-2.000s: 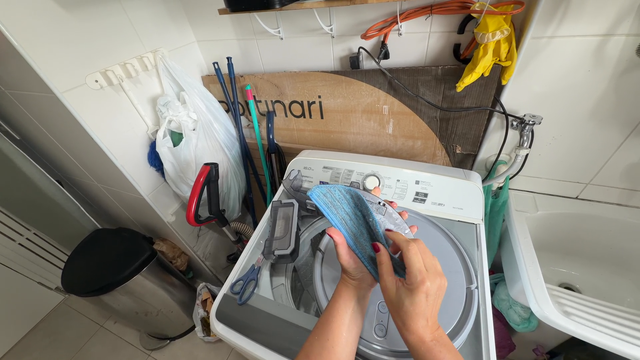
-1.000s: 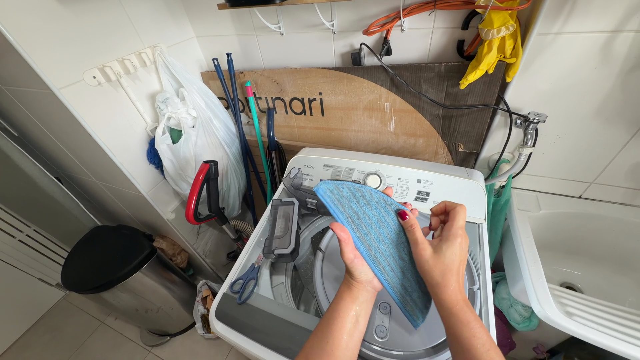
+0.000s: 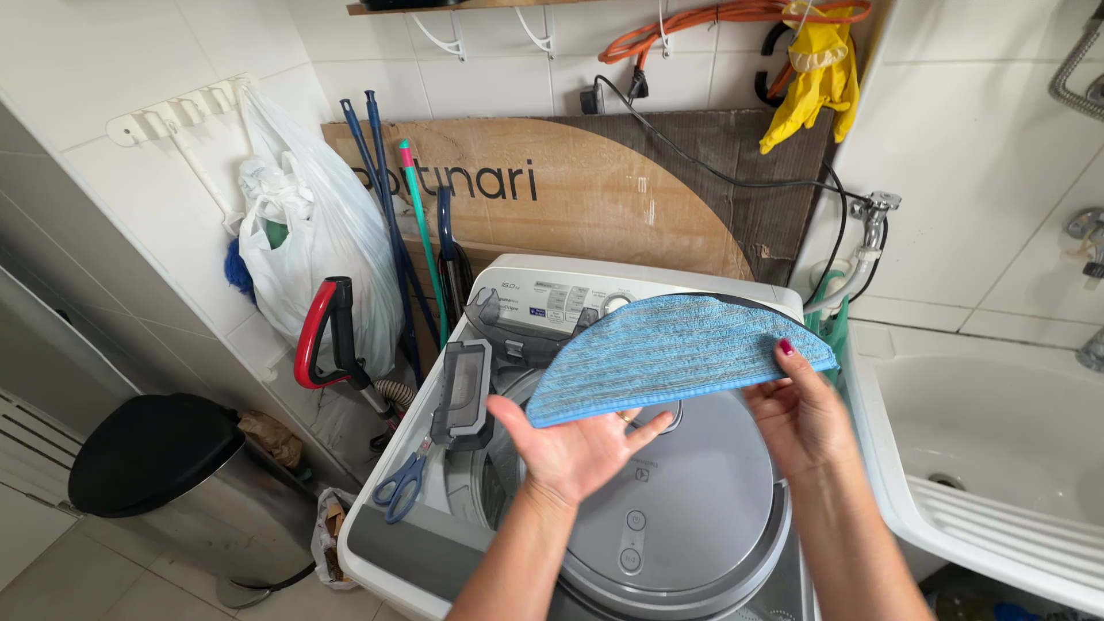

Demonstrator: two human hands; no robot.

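A blue and grey striped microfiber mop pad (image 3: pixel 664 358), half-moon shaped, is held up over a round grey robot vacuum (image 3: pixel 699 492). My right hand (image 3: pixel 802 405) pinches its right end, thumb on the striped face. My left hand (image 3: pixel 573 444) is spread palm up under the pad's lower left edge, its fingers apart; part of them is behind the pad. The robot vacuum lies on the lid of a white top-load washing machine (image 3: pixel 379 561). Left of it on the lid are a clear grey plastic bin (image 3: pixel 463 392), a dark translucent plastic part (image 3: pixel 517 332) and blue-handled scissors (image 3: pixel 401 487).
A white laundry sink (image 3: pixel 992 414) adjoins the washer on the right. To the left stand a steel pedal bin with a black lid (image 3: pixel 155 448), a red and black handle (image 3: pixel 323 336) and several poles. Behind, cardboard (image 3: pixel 586 190) leans on the wall below an orange cord (image 3: pixel 673 30).
The pad has turned from a steep slant to nearly level, its straight edge now facing down. My left hand has opened out beneath it, and my right hand has moved to its right end.
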